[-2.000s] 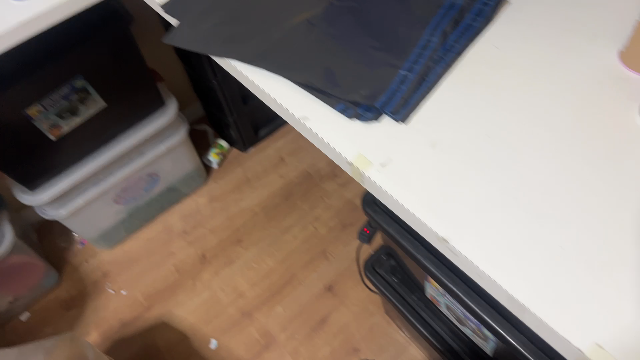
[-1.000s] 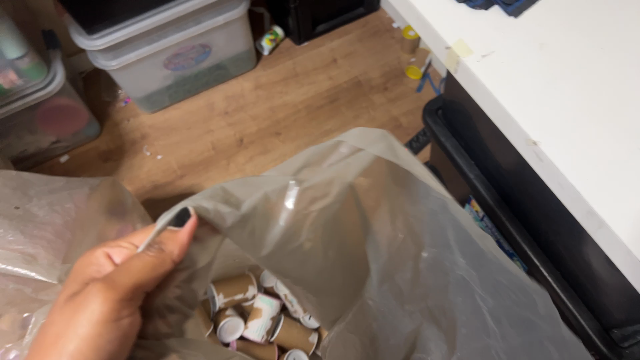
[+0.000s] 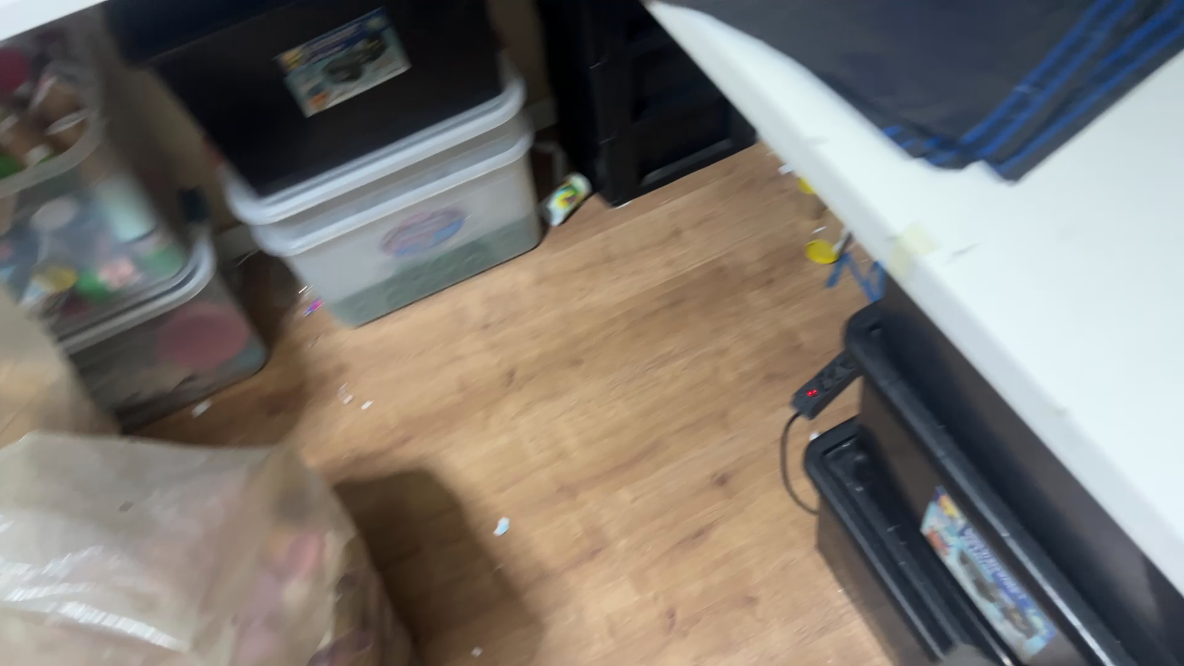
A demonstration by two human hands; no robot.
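Neither my left hand nor my right hand shows in the head view now. A large translucent plastic bag (image 3: 176, 555) stands on the floor at the lower left, with blurred pinkish contents showing through its side. Dark sheets with blue striped edges (image 3: 934, 83) lie on the white tabletop (image 3: 1045, 305) at the upper right. What my hands hold or touch is hidden outside the view.
Stacked clear bins (image 3: 416, 231) stand at the upper left beneath a black bin (image 3: 324, 102); more clear bins (image 3: 120, 240) are further left. Black bins (image 3: 925, 518) and a power strip (image 3: 823, 384) sit beside the table. Small scraps lie on the wood floor (image 3: 629, 388).
A hand gripped the rim of an open plastic bag holding cardboard rolls one second ago; that hand and the open bag are now out of view. The view has shifted.
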